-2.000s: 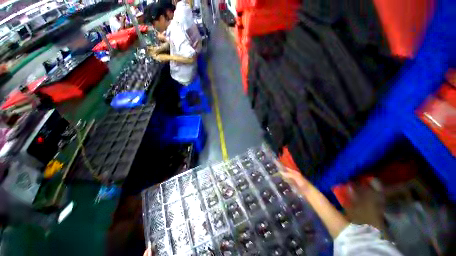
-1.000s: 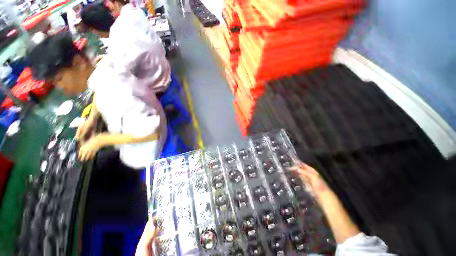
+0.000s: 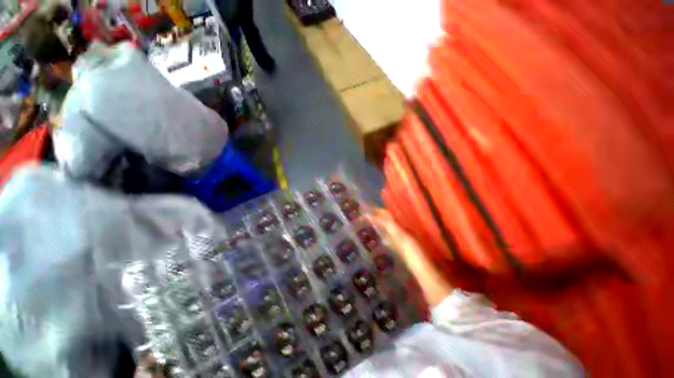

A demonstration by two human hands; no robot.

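Note:
A clear blister tray [image 3: 277, 284] lies across the lower middle, tilted. Many of its pockets hold small round dark parts, likely lens modules; the left columns look pale with glare. My right hand [image 3: 395, 236] holds its right edge, thumb side showing, fingers hidden beneath. My left hand [image 3: 150, 363] shows only as a small blurred patch at the tray's lower left corner, mostly out of the picture; it holds that edge.
Two people in pale coats, one nearer [image 3: 66, 258] and one beyond [image 3: 137, 111], are close on the left. A blue stool [image 3: 233, 181] stands past the tray. Stacked red trays [image 3: 517, 148] rise close on the right. Brown cartons [image 3: 355, 81] line the grey aisle [image 3: 310, 111]; another person's legs stand farther up.
The view has moved forward along the aisle. The red stack and the coated people are now much nearer. The tray is still held and reaches farther left, close to the nearer person's coat.

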